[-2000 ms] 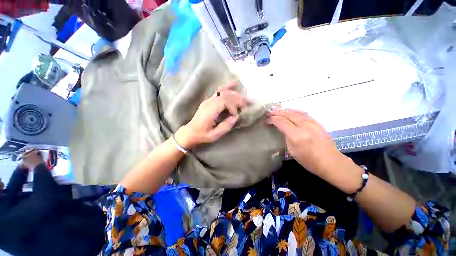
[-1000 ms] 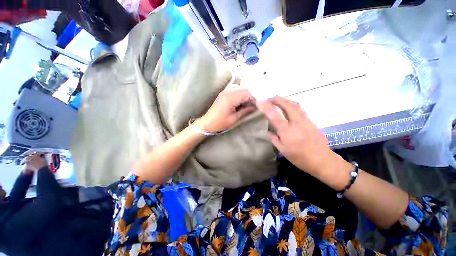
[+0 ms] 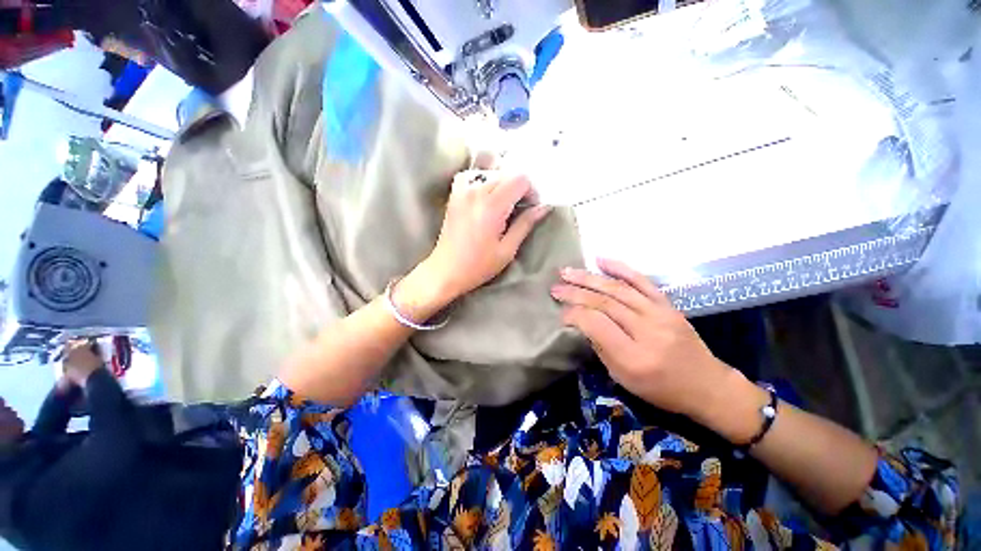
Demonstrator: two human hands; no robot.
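A large khaki garment piece (image 3: 247, 291) covers the left of the white machine bed (image 3: 688, 205) and hangs over its front edge. My left hand (image 3: 479, 231) is on the cloth just below the needle area, fingers bent and pinching its edge. My right hand (image 3: 635, 328) lies with fingers spread on the cloth's right edge near the table front. The sewing machine head (image 3: 463, 54) is above my left hand, with a grey-blue fitting (image 3: 511, 99) beside the needle. Glare and my fingers hide the needle and cloth edge.
A ruler strip (image 3: 796, 274) runs along the table front. Clear plastic (image 3: 893, 140) lies at the right, and a white bag (image 3: 936, 301) hangs there. Light blue cloth (image 3: 350, 97) lies on the khaki. Another person's hands (image 3: 77, 361) are by a grey machine (image 3: 81, 269) at left.
My left hand has moved up toward the needle. My right hand has parted from it and moved down to lie on the cloth. The machine has shifted left and up in view.
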